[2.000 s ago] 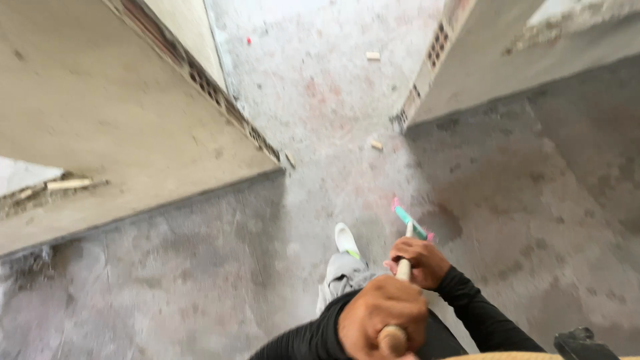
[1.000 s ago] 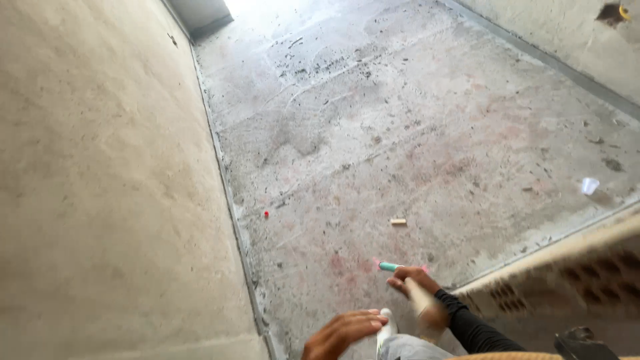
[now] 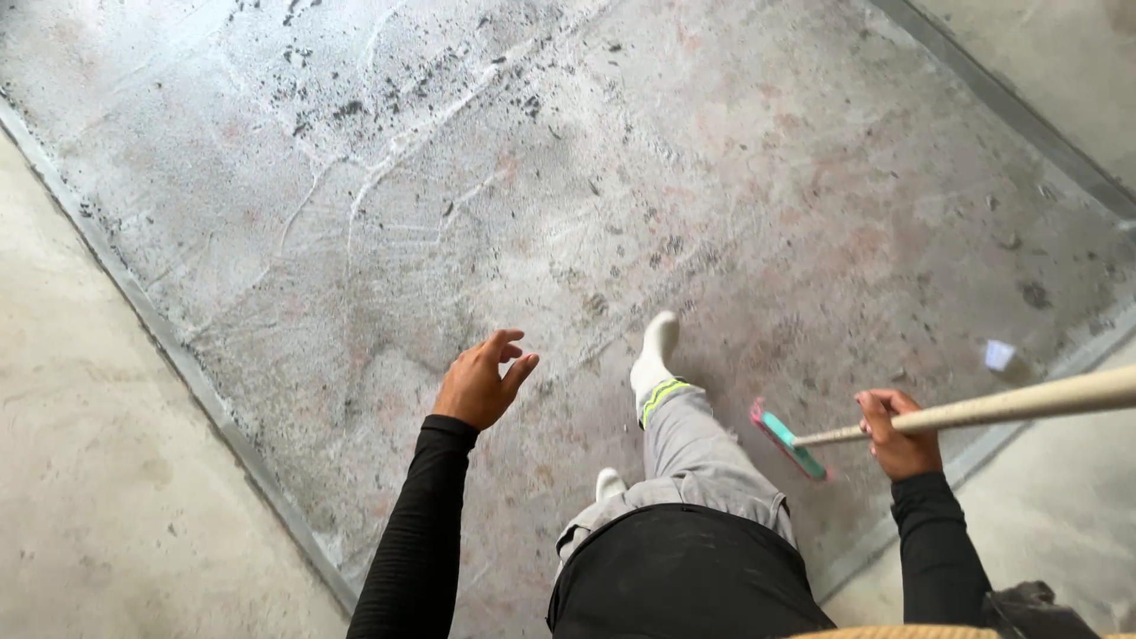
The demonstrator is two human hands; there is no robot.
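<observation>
My right hand is closed around the pale handle of a push broom, partway along it. The handle's upper end runs out of view at the right edge. The broom head, turquoise with pink bristles, hangs low to the left of that hand, near my leg. Whether the bristles touch the floor I cannot tell. Out to the left, my left hand is held over the concrete floor, fingers apart and slightly curled, with nothing in it.
Dark crumbs of debris lie scattered on the rough concrete floor. A small white cup-like thing lies at the right. Plastered walls stand at the left and right. My feet wear white boots.
Two seconds ago both my hands were on the broom handle; my left hand has let go and moved out left. The view has moved from a doorway into the room.
</observation>
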